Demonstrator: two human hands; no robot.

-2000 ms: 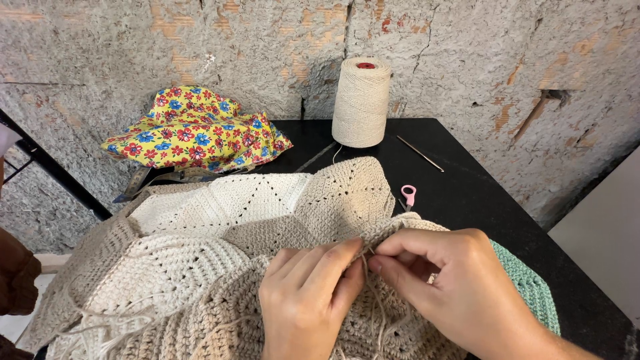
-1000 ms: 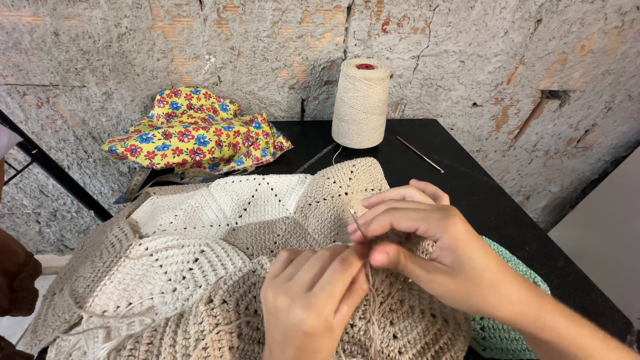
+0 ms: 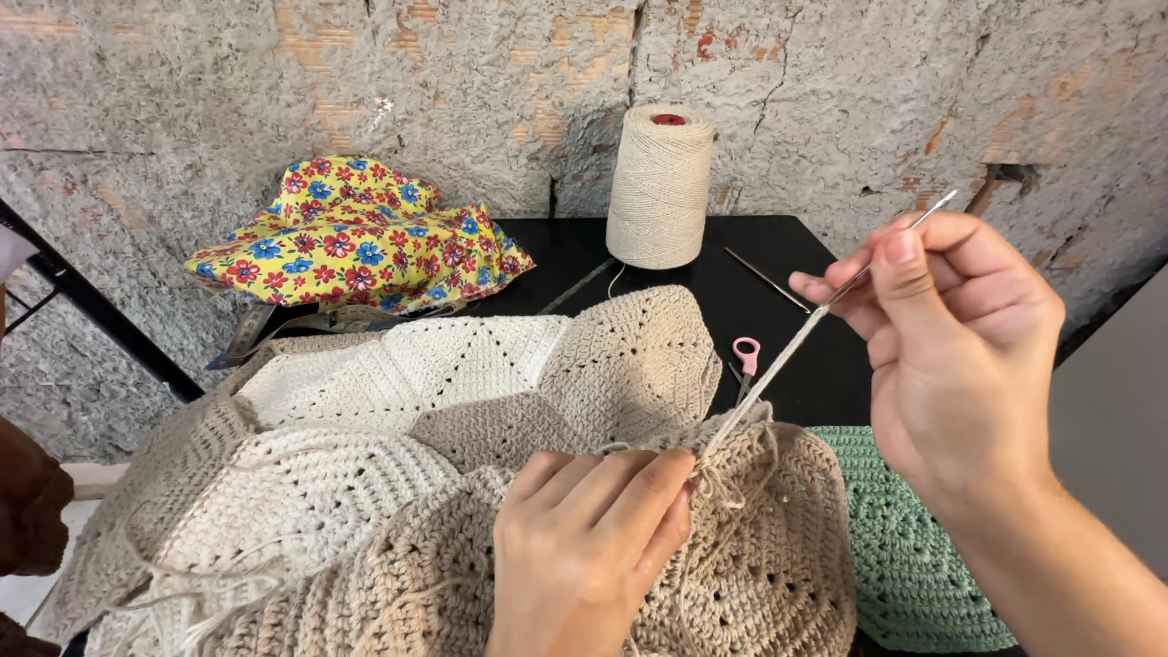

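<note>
My left hand (image 3: 593, 547) pinches the edge of a crocheted piece of joined beige, cream and taupe hexagons (image 3: 630, 365), just where yarn strands come out of it. Raised at the right, my right hand (image 3: 958, 347) grips a metal yarn needle (image 3: 933, 212) between thumb and fingers, its tip pointing up and right. A taut length of light beige yarn (image 3: 766, 376) runs from the needle down to the fabric at my left fingertips. Loose yarn ends (image 3: 725, 484) hang beside those fingertips. The crocheted piece spreads across the front of the black table.
A cone of beige yarn (image 3: 662, 192) stands at the back, with a crochet hook (image 3: 766, 278) to its right. Pink-handled scissors (image 3: 746, 354) lie behind the fabric. Floral cloth (image 3: 356, 242) and a measuring tape (image 3: 342, 315) are at the left, green crochet (image 3: 912, 538) at the right.
My right hand has moved up and to the right, away from my left hand, with the needle, and the yarn is now stretched between them. My left hand still holds the fabric.
</note>
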